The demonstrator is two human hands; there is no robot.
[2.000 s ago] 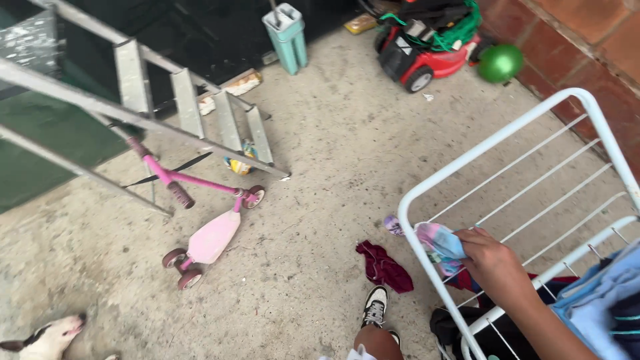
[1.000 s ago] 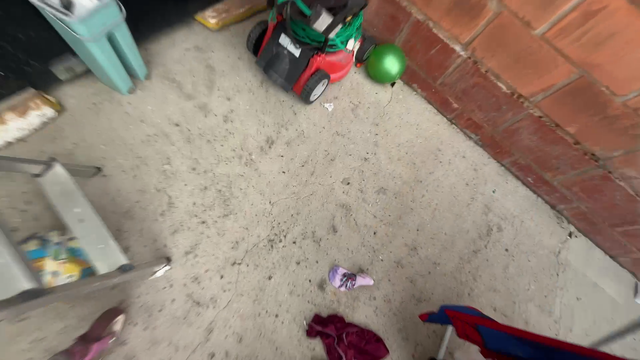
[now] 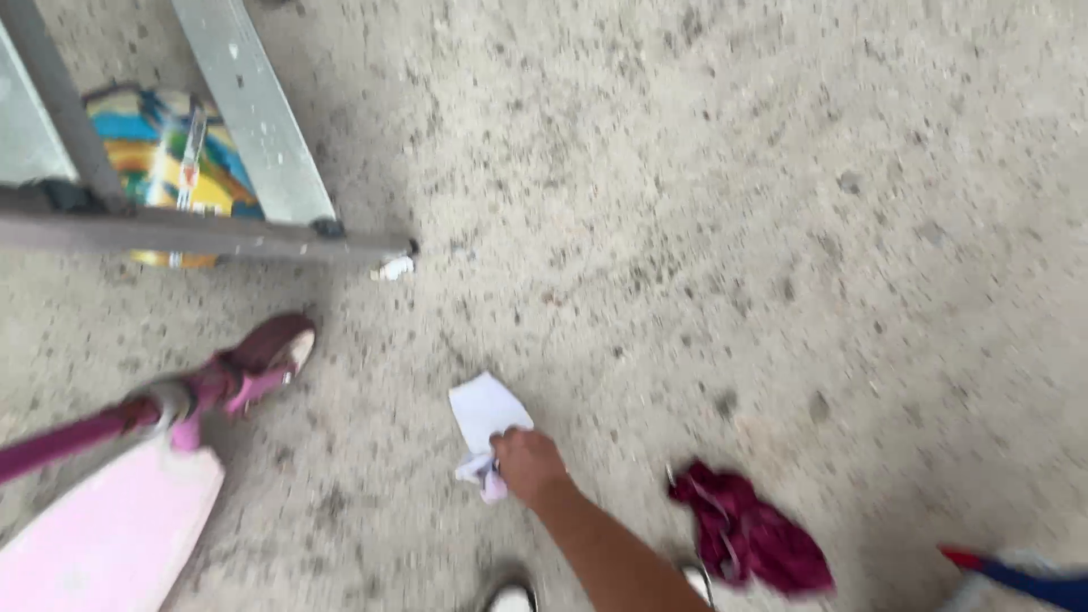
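Note:
My right hand (image 3: 529, 463) reaches in from the lower right, its fingers closed on a small white and lilac cloth (image 3: 486, 416), perhaps a sock. The cloth's pale flat end points up and away from the fingers, and a crumpled lilac end hangs beside them. Over the concrete floor, the hand is to the left of a crumpled maroon cloth (image 3: 752, 540). My left hand is out of view.
A metal stepladder (image 3: 255, 110) stands at upper left, a colourful round object (image 3: 161, 161) behind its rails. Below it is a pink scooter (image 3: 110, 527). A blue and red item (image 3: 1020, 582) lies at lower right. Shoe tips (image 3: 512, 597) show at the bottom edge.
The view has swung down and left from the lawn mower and brick wall. My right hand, earlier at the white rack, is now low over the floor. The lilac item no longer shows beside the maroon cloth.

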